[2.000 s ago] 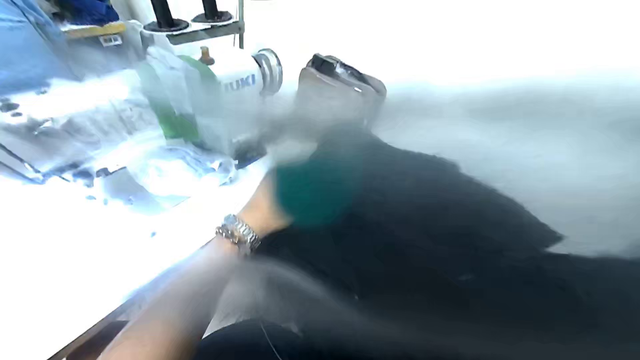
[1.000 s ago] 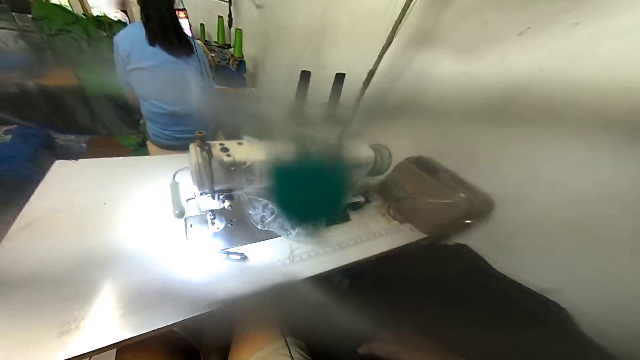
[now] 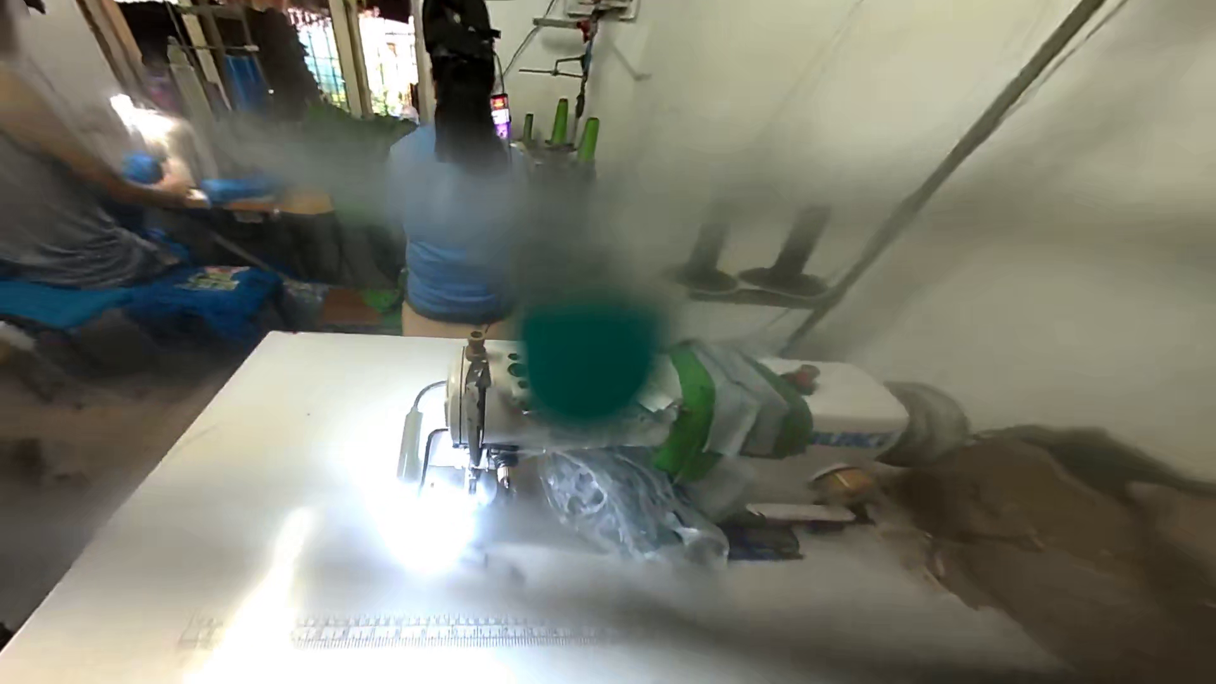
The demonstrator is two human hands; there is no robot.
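Note:
Neither of my hands shows in the head view. A Juki sewing machine point(image 3: 845, 404) stands on a white table point(image 3: 237, 456), its needle end to the left and its handwheel to the right. Green and grey material is wrapped round its arm. Clear crumpled plastic point(image 3: 608, 499) lies under the arm. A bright lamp glow washes out the table by the needle. Along the near part of the table runs a ruler scale point(image 3: 418, 632). A blurred brown thing point(image 3: 1016, 522), perhaps a bag, is at the right. A dark green round blot hides part of the machine's arm.
Behind the table is a person in a blue top point(image 3: 456, 218). Another person in grey point(image 3: 57, 209) sits at the far left, by a lit work table. Green thread cones point(image 3: 560, 123) stand at the back, and a dark diagonal pole point(image 3: 940, 180) crosses the wall at the right.
The view has swung a lot. A forearm with a metal watch and a large dark cloth, seen at the machine earlier, are out of view now.

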